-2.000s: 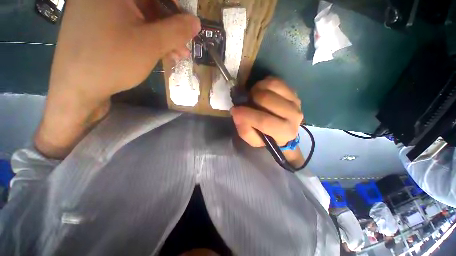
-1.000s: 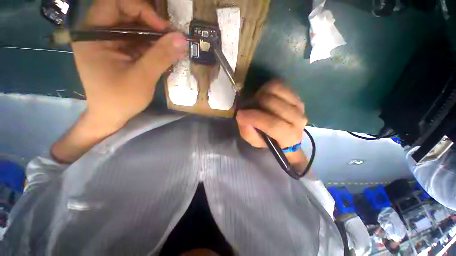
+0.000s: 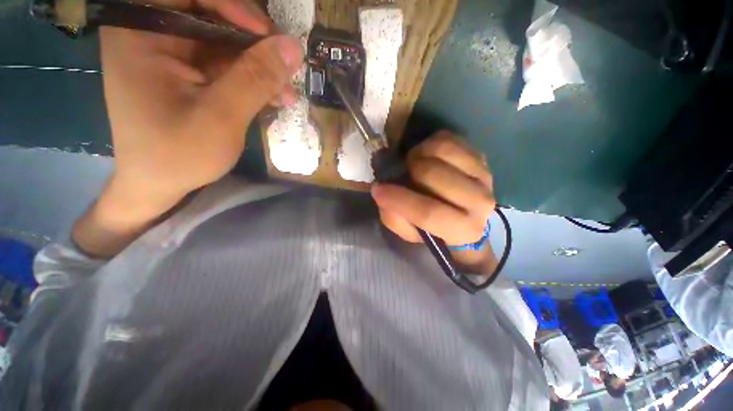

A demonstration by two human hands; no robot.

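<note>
The black circuit board module (image 3: 324,86) lies on the tan wooden block (image 3: 331,132), between two long white pads (image 3: 294,146). My right hand (image 3: 438,191) grips the soldering iron (image 3: 435,250) by its black handle, and the narrow metal tip reaches onto the module's face. My left hand (image 3: 189,104) grips a dark stick with a brass-coloured end (image 3: 161,22), perhaps a brush. Its fingertips are at the module's left edge and partly over the left pad. The stick's working end is hard to make out near the fingers.
A crumpled white tissue (image 3: 550,58) lies on the green bench (image 3: 474,104) to the right. A black ribbed stack (image 3: 683,189) with a cord is at the far right, beside a person's pale sleeve. Blue stools (image 3: 595,306) and people in pale smocks are at lower right.
The dark stick, once hidden behind my left hand, came into view and now tilts up to the left. The iron shifted slightly on the module. The view moved a little.
</note>
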